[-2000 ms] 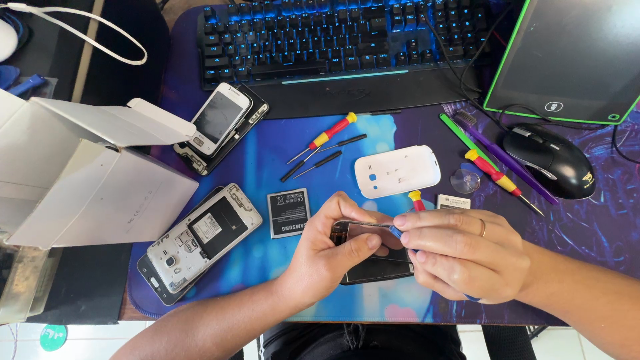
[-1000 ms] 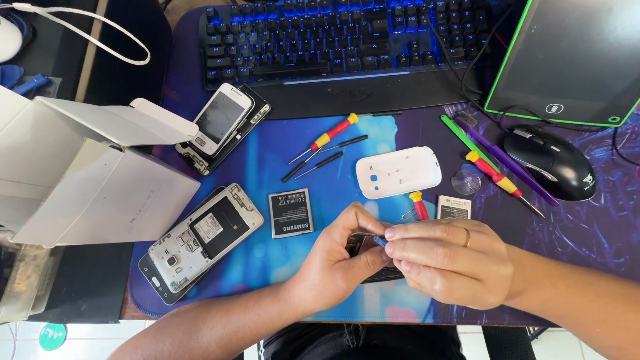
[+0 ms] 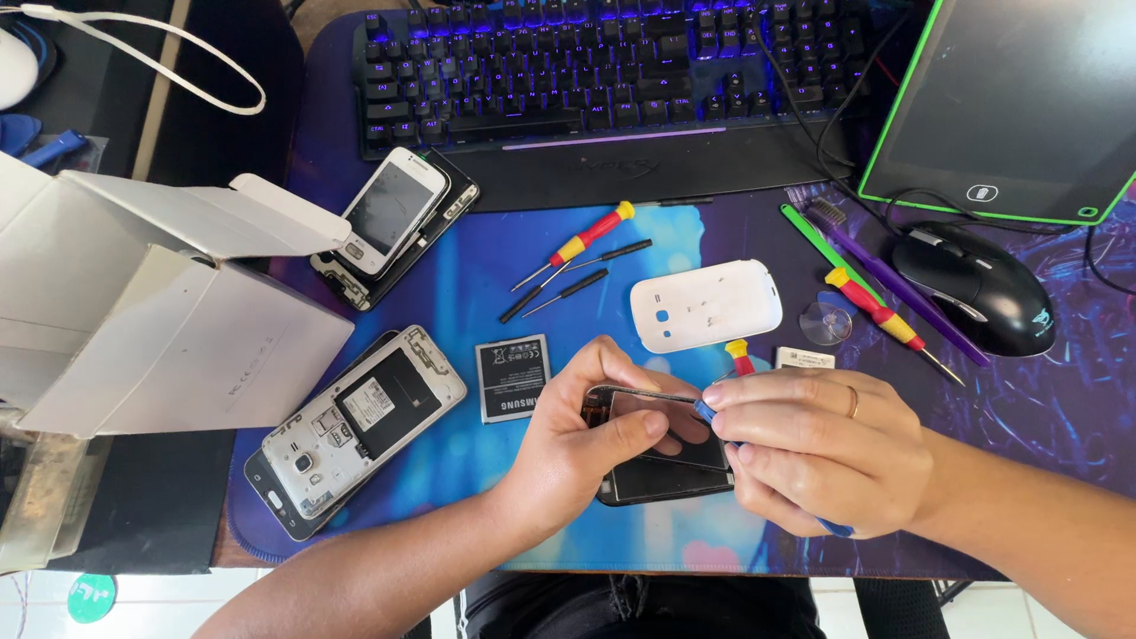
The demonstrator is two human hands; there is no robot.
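Observation:
My left hand (image 3: 590, 435) grips a dark phone panel (image 3: 670, 429) by its left part, thumb on its face and fingers behind. The panel is tilted over a black phone frame (image 3: 657, 486) at the front of the mat. In my right hand (image 3: 821, 444) is a blue plastic pry tool (image 3: 706, 412), its tip at the panel's upper right edge; its other end shows below the palm. A white phone back cover (image 3: 707, 306) with small screws on it lies above the hands. A red and yellow screwdriver (image 3: 738, 355) is partly hidden behind my right hand. A Samsung battery (image 3: 513, 377) lies left of them.
An opened phone (image 3: 355, 426) lies at left, near a white box (image 3: 195, 346). Above are a white phone (image 3: 396, 213), several screwdrivers (image 3: 581, 244) and a keyboard (image 3: 550, 80). At right are a suction cup (image 3: 825, 323), a purple brush (image 3: 905, 284), a mouse (image 3: 976, 288) and a tablet (image 3: 1012, 106).
The panel in my left hand is tilted differently, and its dark face shows again, after being mostly hidden one second ago. Both hands have stayed near the same spot.

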